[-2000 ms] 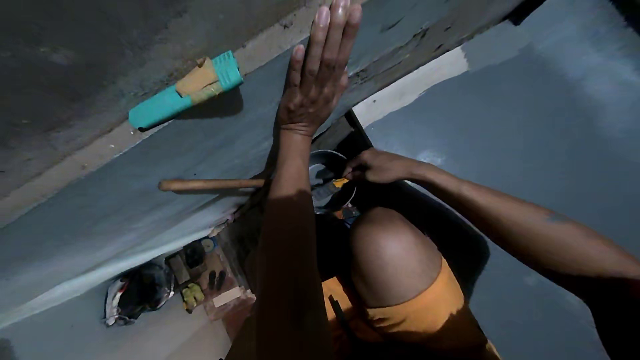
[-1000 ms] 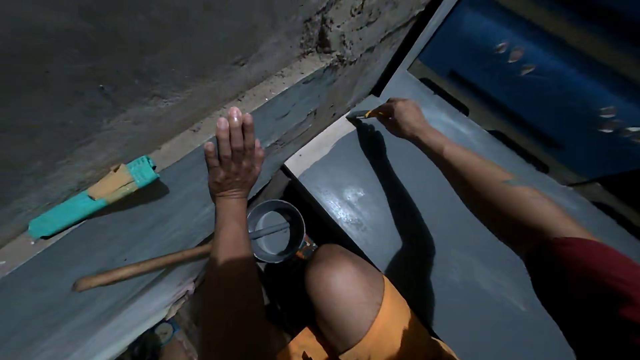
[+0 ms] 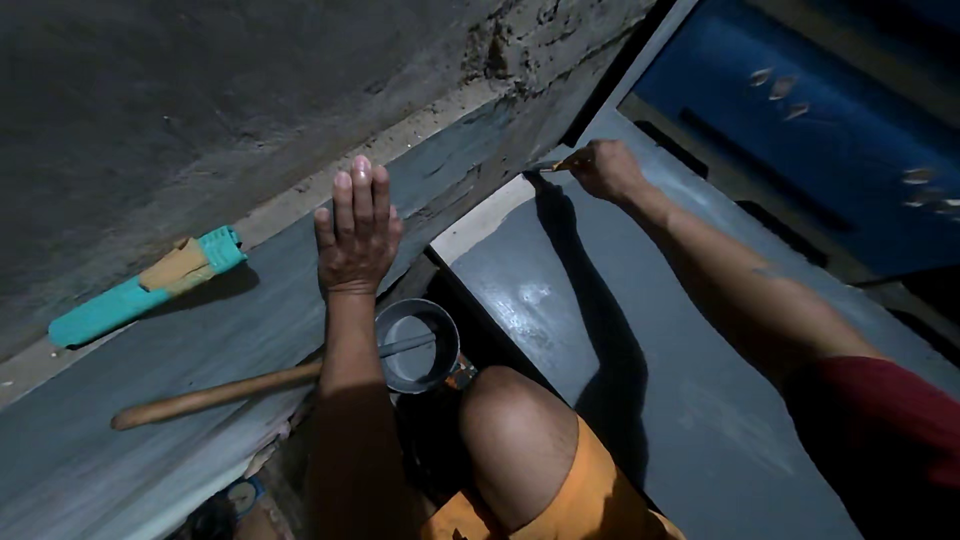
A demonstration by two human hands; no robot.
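My right hand is closed around a small paintbrush, its dark tip at the far corner of a flat panel coated in grey paint. Along the panel's edge beside the wall runs a pale unpainted strip. My left hand lies flat on the blue-grey wall band, fingers spread a little, holding nothing. Below it stands a round can of grey paint. A wooden stick rests with its grey-coated end over the can and passes behind my left forearm.
A teal object wrapped with brown tape lies on the wall ledge at left. The bare wall is rough and cracked near the corner. A blue surface with dark slots below it is at upper right. My bent knee is beside the can.
Two seconds ago my right hand was at the can; it has since moved out to the panel's far corner with the brush. My left hand stays against the wall. The view has shifted.
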